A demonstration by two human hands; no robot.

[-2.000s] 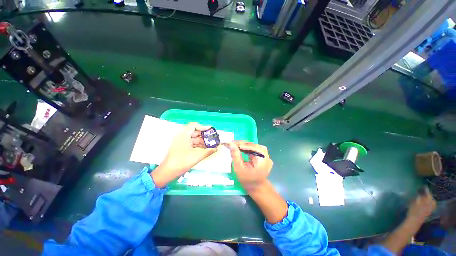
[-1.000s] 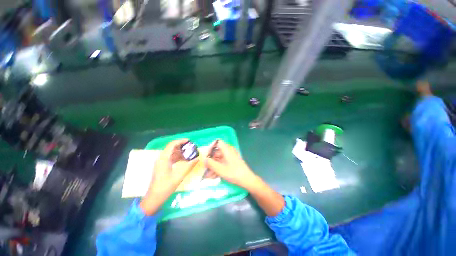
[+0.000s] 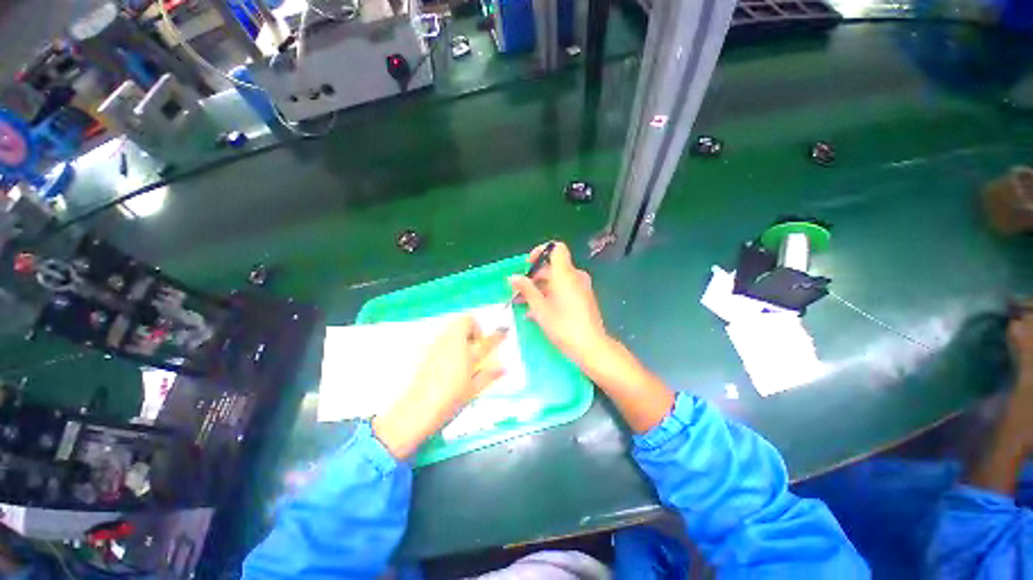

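Observation:
My left hand (image 3: 451, 374) lies over the white sheet (image 3: 368, 368), fingers spread towards the right hand; no unit shows in it. My right hand (image 3: 563, 297) grips dark tweezers (image 3: 543, 259) like a pen, their thin tip pointing down-left towards the left fingertips. Whether the tip holds a small piece cannot be told. The white sheet lies across the left rim of the green tray (image 3: 570, 391). Small white pieces (image 3: 493, 417) lie in the tray below the left hand. A small black unit (image 3: 409, 240) rests on the green surface behind the tray.
Other black units (image 3: 579, 192) are spaced along the surface. A grey post (image 3: 668, 125) stands behind the tray. A green-flanged spool (image 3: 796, 249) with loose papers (image 3: 774, 349) is at right. Black clamp fixtures (image 3: 125, 306) stand left. Another person's arm (image 3: 1002, 436) is at the right edge.
The black unit has left my left hand, and a unit now rests behind the tray. Both hands have come over the sheet. The camera view has shifted.

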